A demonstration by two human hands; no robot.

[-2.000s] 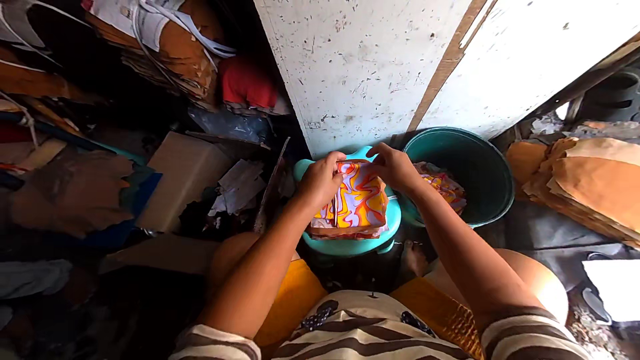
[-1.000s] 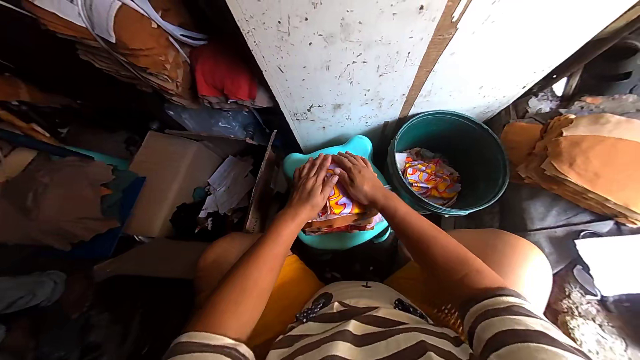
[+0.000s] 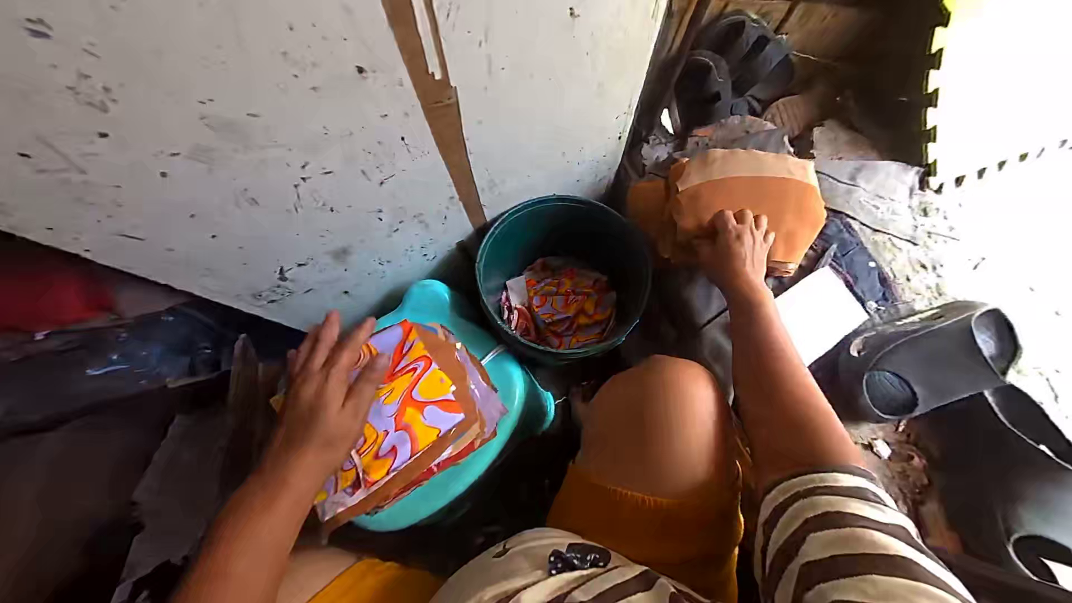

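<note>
My left hand (image 3: 331, 394), fingers apart, is over the left edge of a stack of patterned sheets (image 3: 419, 402) in orange, yellow and lilac, layered with brown ones; whether it touches the stack is unclear. The stack lies on a turquoise plastic stool (image 3: 435, 498). My right hand (image 3: 741, 247) is on a pile of orange-brown sheets (image 3: 754, 197) at the right, its fingers bent on the top sheet; a grip cannot be made out. Between the two piles stands a dark green bucket (image 3: 563, 201) holding crumpled patterned pieces (image 3: 565, 301).
A spotted white panel (image 3: 276, 151) stands behind the stool and bucket. Dark sandals (image 3: 737, 71) lie at the back right. A white sheet (image 3: 821, 314) and dark grey clog-like footwear (image 3: 930, 360) are beside my right arm. A red thing (image 3: 50, 293) is at far left.
My right hand has left the patterned stack and reached right to the orange-brown pile. My left hand has lifted or slid to the stack's left side. The view has swung right.
</note>
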